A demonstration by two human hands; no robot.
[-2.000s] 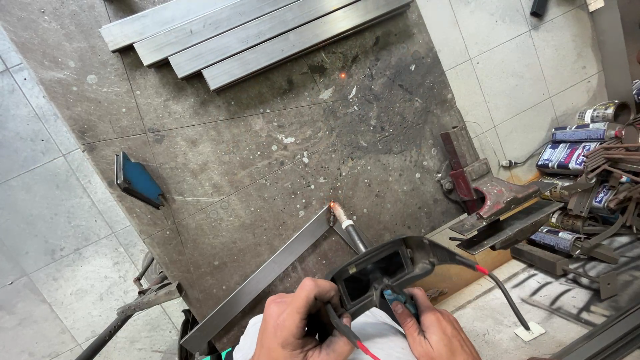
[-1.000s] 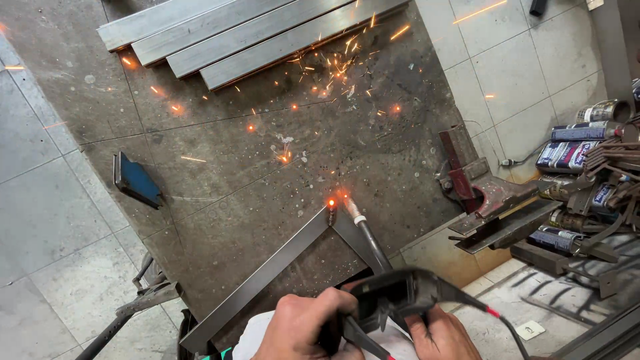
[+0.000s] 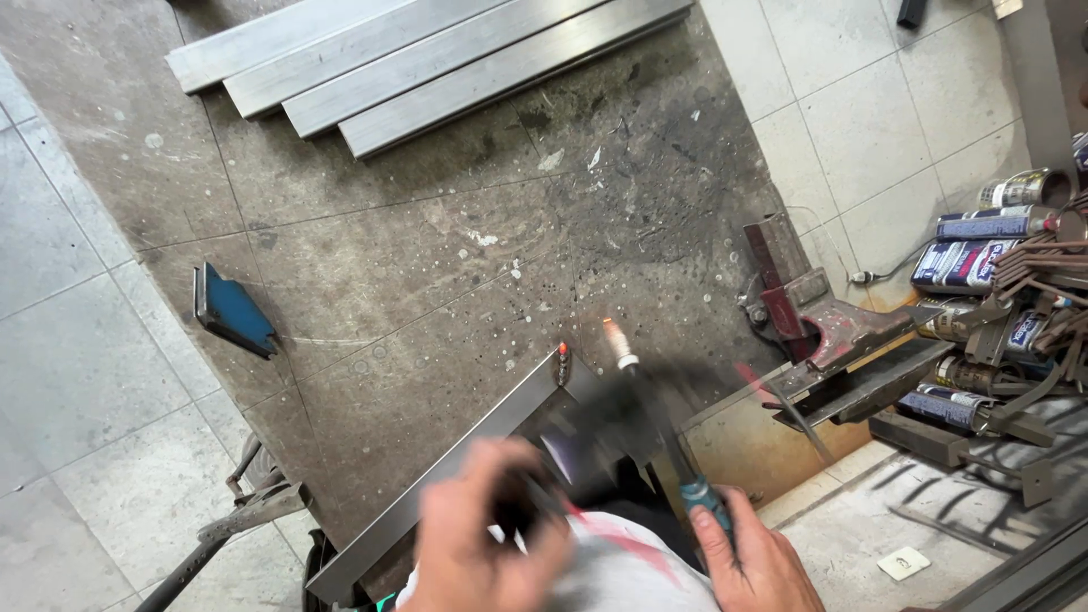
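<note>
My left hand (image 3: 489,531) is motion-blurred at the bottom centre, closed around part of the dark welding goggles (image 3: 595,421), which are also blurred. My right hand (image 3: 748,548) grips the blue handle of a welding torch (image 3: 671,442). The torch points up and away, its tip glowing orange above the table. Left of the tip, a steel bar (image 3: 459,459) meets a second steel piece at a corner. A weld bead (image 3: 563,365) runs along that joint, one end glowing red. The goggles and hands hide much of the second piece.
Several rectangular steel tubes (image 3: 510,85) lie at the table's far side. A blue angular object (image 3: 234,310) stands at the left. A worn red metal clamp or vise (image 3: 790,314) is at the right edge, beside paint cans (image 3: 965,265) and rusty rods (image 3: 1054,259).
The flying sparks of one second ago are gone. The goggles, sharp two seconds ago, are now blurred by motion. My hands have moved further apart, and the torch's blue handle has come into clear view.
</note>
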